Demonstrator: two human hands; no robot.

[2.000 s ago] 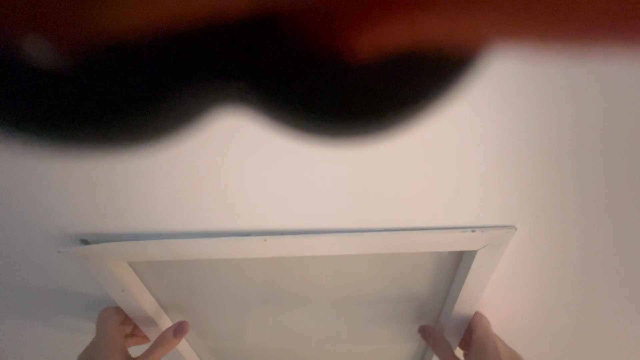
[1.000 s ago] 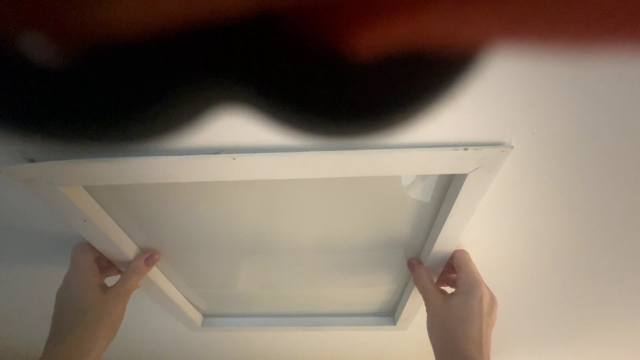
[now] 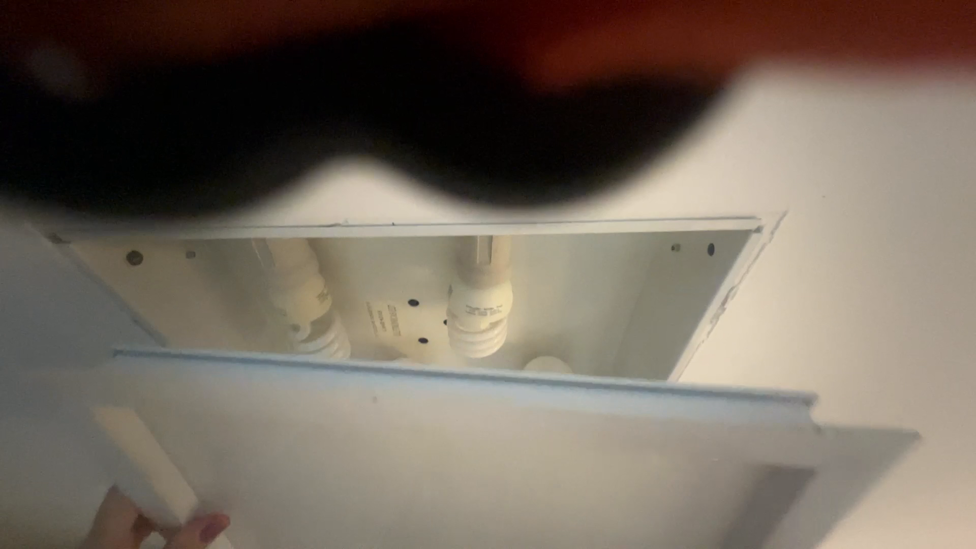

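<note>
My left hand (image 3: 156,526) grips the left side of a white framed light cover (image 3: 473,442), thumb on its inner edge. The cover's upper edge hangs away from a recessed ceiling light housing (image 3: 595,297). Inside the housing are two spiral compact fluorescent bulbs, one on the left (image 3: 305,297) and one near the middle (image 3: 480,313). Part of a round white thing (image 3: 547,364) shows just above the cover's edge. My right hand is out of the frame. The lower part of the cover is cut off by the frame's bottom.
White ceiling (image 3: 854,305) surrounds the housing, with a rough, cracked edge (image 3: 720,313) along its right side. A label with writing (image 3: 385,320) and several dark holes are on the housing's inside. A blurred dark and red shape (image 3: 381,107) blocks the top of the view.
The cover's upper edge has swung down from the ceiling, exposing the housing and bulbs. Both hands held the cover before; my right hand has left the view.
</note>
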